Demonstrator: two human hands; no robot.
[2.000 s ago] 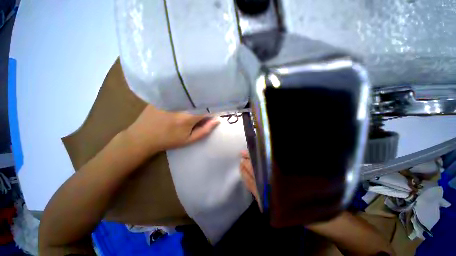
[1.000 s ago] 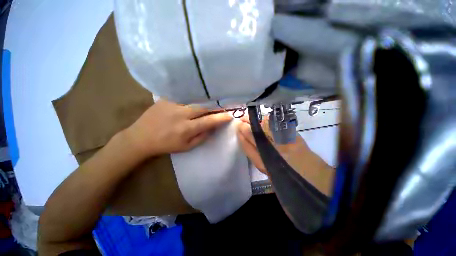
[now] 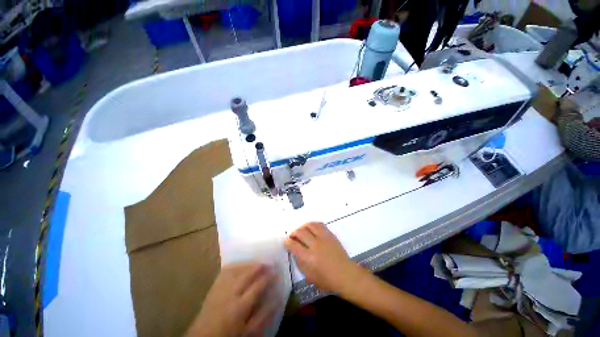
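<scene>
The brown garment panel [image 3: 172, 240] lies flat on the white table left of the needle area, with a seam line across it. The pale piece [image 3: 247, 227] lies along its right side, reaching up to the presser foot [image 3: 294, 196] of the white sewing machine [image 3: 329, 148]. My left hand [image 3: 240, 299] is blurred over the lower part of the pale piece; its grip cannot be told. My right hand [image 3: 316, 253] has its fingertips closed on the right edge of the pale piece, just in front of the presser foot.
Black and orange snips [image 3: 437, 173] lie on the table right of the machine. A pale blue-green bottle-like object [image 3: 378, 49] stands behind the machine. A tied bundle of pale pieces [image 3: 520, 280] hangs below the table edge at right. Another person's sleeve [image 3: 575, 135] shows at far right.
The view has pulled back from the machine head, showing the whole machine and table. My left hand has moved off the needle area towards me; my right hand is at the pale piece's edge.
</scene>
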